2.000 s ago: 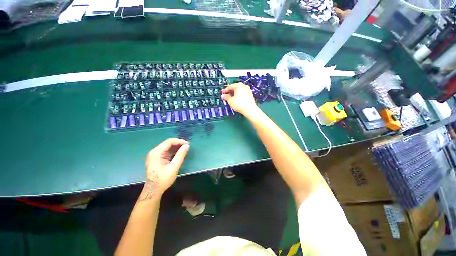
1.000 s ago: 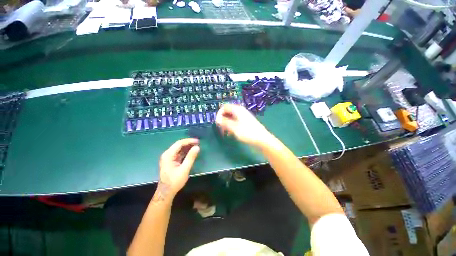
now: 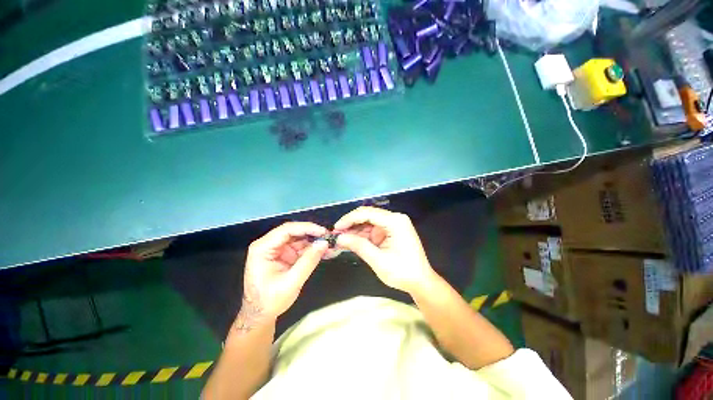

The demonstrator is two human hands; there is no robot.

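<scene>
My left hand and my right hand meet over my lap, below the bench edge. Between their fingertips they hold a small dark part, mostly hidden by the fingers; its kind cannot be told. The clear blister tray lies on the green bench with rows of green and black circuit boards. Purple units stand in its near row, with a few at the right end of the row above. Tiny black parts lie scattered in front of the tray.
A heap of dark purple housings lies right of the tray. Behind it is a clear plastic bag. Further right are a white adapter with cable and a yellow push-button box. Brown cartons and ribbed trays stand at right.
My right hand has moved from the tray down to my left hand over my lap, and both now hold the small part. The view has tilted down and closer.
</scene>
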